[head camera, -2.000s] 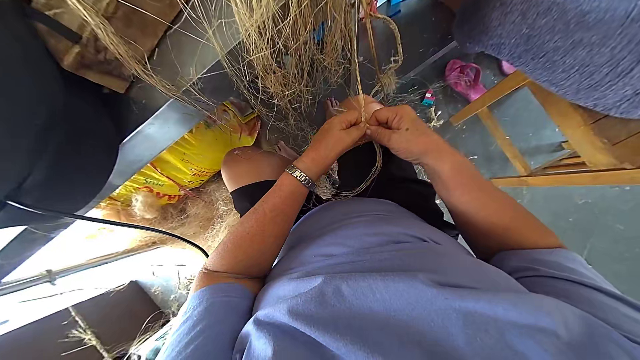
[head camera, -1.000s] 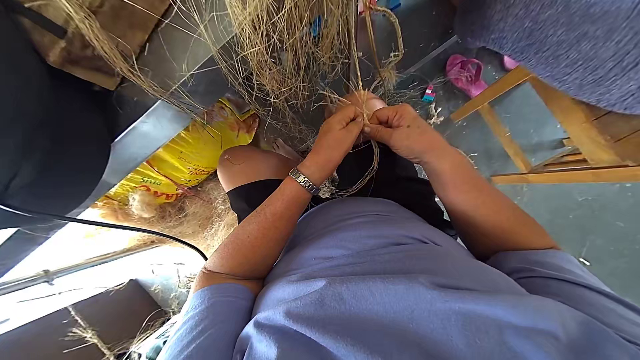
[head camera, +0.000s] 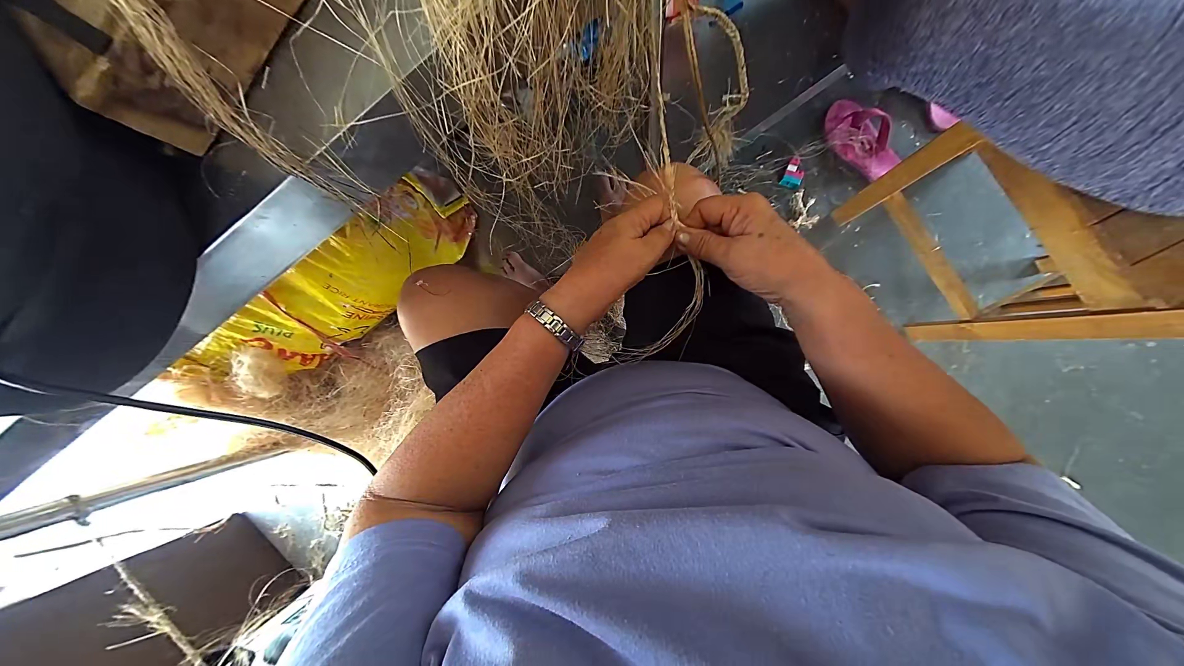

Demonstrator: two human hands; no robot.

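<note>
A thin cord of tan plant fibre (head camera: pixel 667 153) runs down from the top of the view to my fingertips, above my knees. My left hand (head camera: pixel 622 248), with a metal watch band on its wrist, pinches the cord from the left side. From the right, my right hand (head camera: pixel 751 242) grips it between thumb and bent index finger, close beside the left fingertips. Below the hands a loose loop of fibre strands (head camera: pixel 696 301) hangs over my dark shorts. A large bunch of loose fibres (head camera: pixel 546 83) hangs just beyond, up and to the left.
A yellow printed sack (head camera: pixel 342 277) lies at left, with fluffy fibre (head camera: pixel 370 388) beside it. A wooden chair frame (head camera: pixel 934 254) and a pink sandal (head camera: pixel 856 139) are at right. A braided cord (head camera: pixel 740 65) hangs at the top. A black cable (head camera: pixel 231 416) crosses lower left.
</note>
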